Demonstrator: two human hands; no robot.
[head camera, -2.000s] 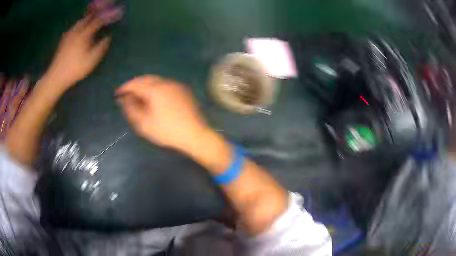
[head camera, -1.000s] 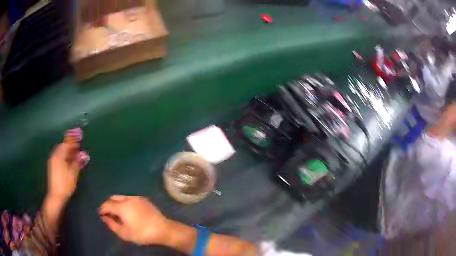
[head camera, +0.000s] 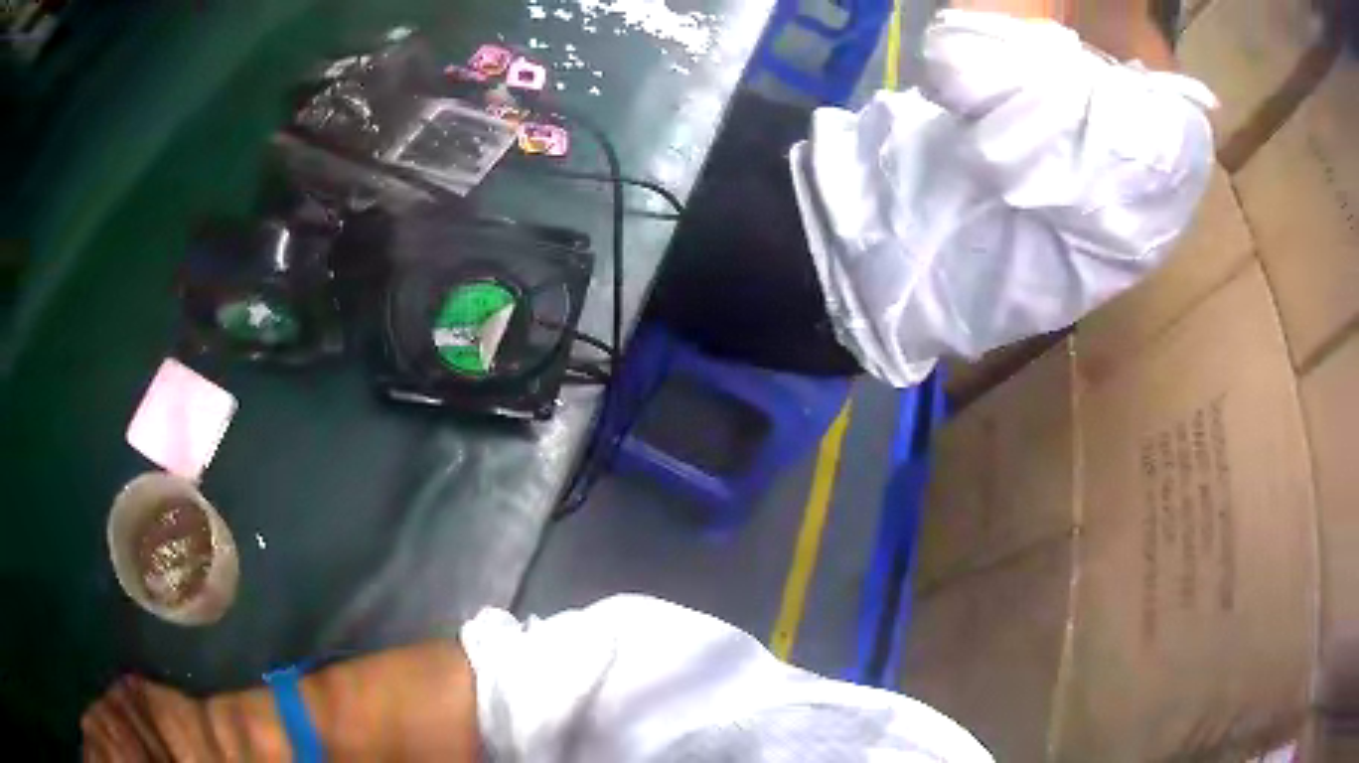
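Note:
My right hand (head camera: 157, 726) is at the bottom left corner, dark, blurred and partly cut off by the lower edge. Its fingers and anything in them cannot be made out. A blue band is round its wrist. My left hand is out of the picture. Just above my right hand, the round beige tip-cleaning cup (head camera: 221, 562) stands on the green bench with brownish shavings inside. A flat pale pinkish-white pad (head camera: 181, 419) lies just beyond the cup.
Black fume fans with green labels (head camera: 474, 328) stand right of the pad, cables at the bench edge. Pink housings (head camera: 543, 139) and a clear-topped black device (head camera: 447, 145) lie behind. A blue stool (head camera: 701, 432), another person's white sleeve (head camera: 1014, 194) and stacked cartons (head camera: 1177, 552) are at right.
The view has swung to the right. My left hand, with pink pieces at its fingers before, has left the picture. My right hand now sits at the lower left corner. Stool and cartons have come into view.

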